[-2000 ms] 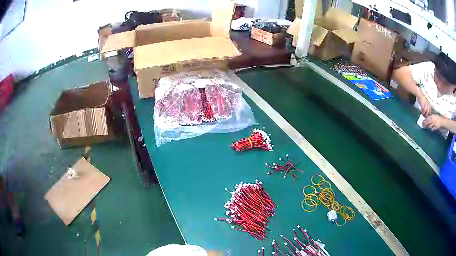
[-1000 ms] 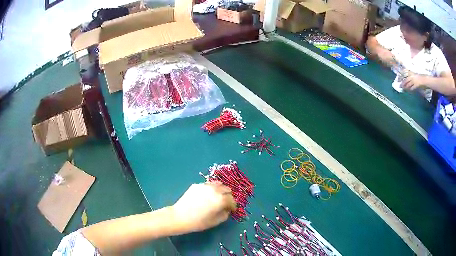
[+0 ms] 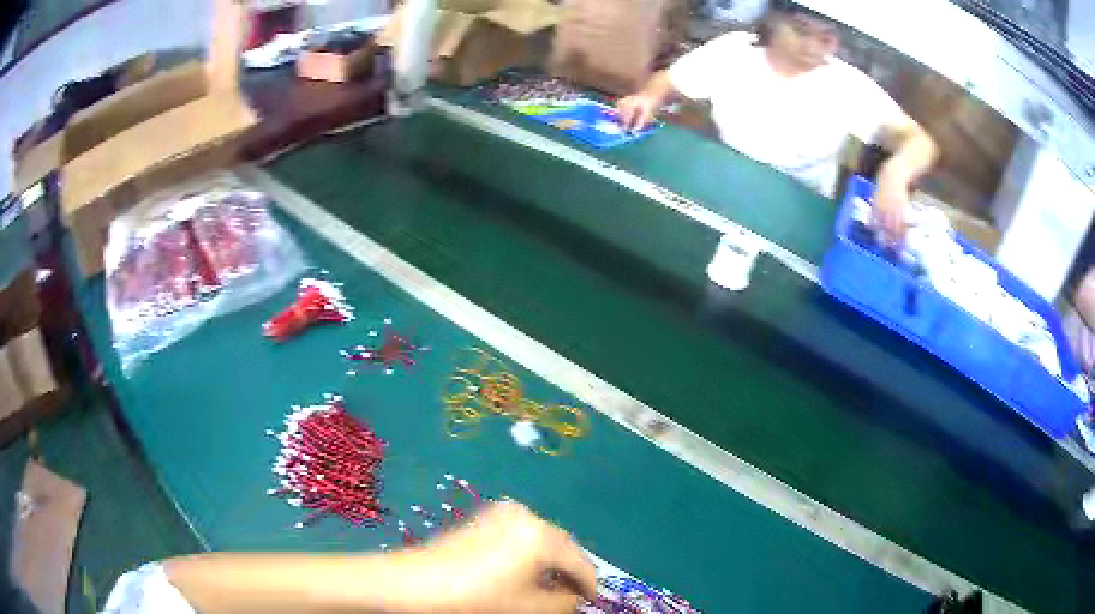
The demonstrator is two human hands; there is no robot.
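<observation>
My left hand [image 3: 516, 558] is blurred at the bottom centre, over the near ends of the lead rows [image 3: 642, 596]. Its fingers are curled down; whether they hold a lead cannot be told. Red-and-black leads with white ends stick out beyond the hand. A red heap of wire leads [image 3: 330, 462] lies to the left of the hand. The components under the leads are mostly hidden or cut off by the bottom edge. My right hand is not in view.
Behind the heap lie a bundled sheaf [image 3: 309, 312], stray leads [image 3: 387, 350], yellow rubber bands [image 3: 498, 390], a small white part [image 3: 525, 434] and a bag of leads [image 3: 198, 258]. Across the conveyor are a white cup-like part [image 3: 733, 260], a blue bin [image 3: 949, 318] and a person [image 3: 787, 102].
The view has swung right. My left hand has moved from the red heap to the lead rows. The person opposite now reaches into the blue bin, and the white cup-like part stands by the rail.
</observation>
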